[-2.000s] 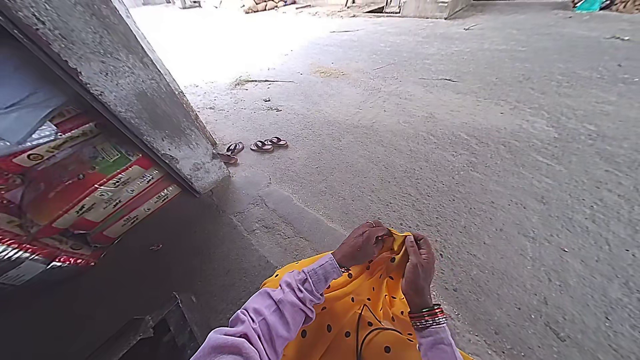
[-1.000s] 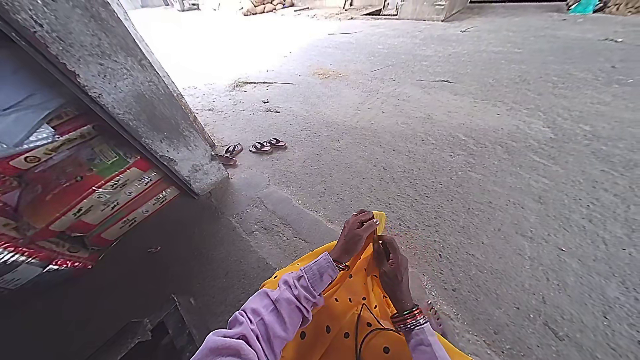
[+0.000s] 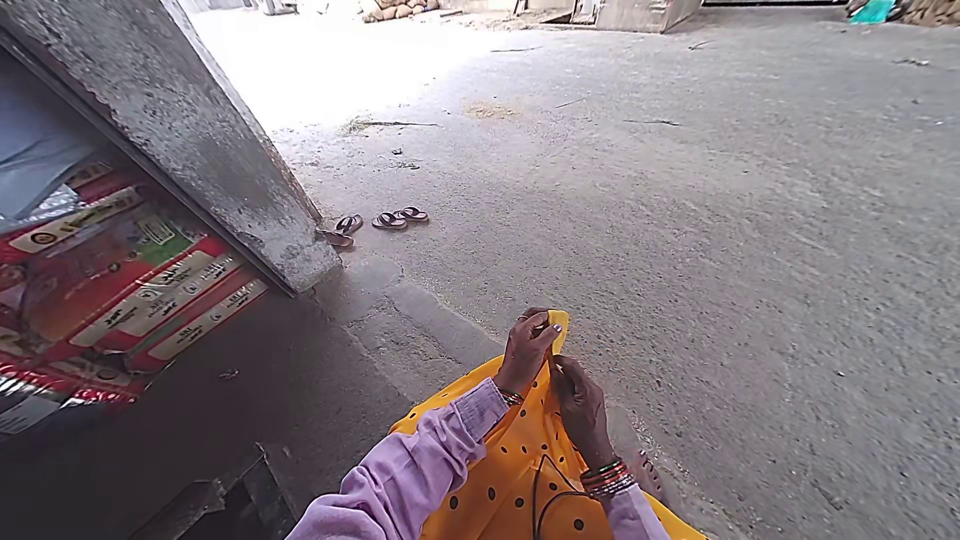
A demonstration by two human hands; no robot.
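Note:
Yellow-orange cloth with black dots (image 3: 517,450) lies spread over my lap, its upper edge raised between my hands. My left hand (image 3: 529,349) pinches that edge near its top, where a plain yellow corner sticks up past the fingers. Just below and to the right, my right hand (image 3: 581,409) grips the same edge, fingers curled toward me. The two hands are close together. Bangles circle both wrists below lilac sleeves. A thin black cord (image 3: 536,495) loops over the cloth. Whether a needle or other small item is between the fingers, I cannot tell.
Sandals (image 3: 390,220) stand on the concrete ground by the foot of a concrete pillar (image 3: 217,142). Red printed packages (image 3: 150,292) are stacked at the left. A dark, broken-edged object (image 3: 262,487) is at the lower left. Toes show beside the cloth, near my right wrist.
Both hands have moved a little left. The cloth edge, earlier stretched between the hands, is now gathered upward, with its yellow corner above my left fingers.

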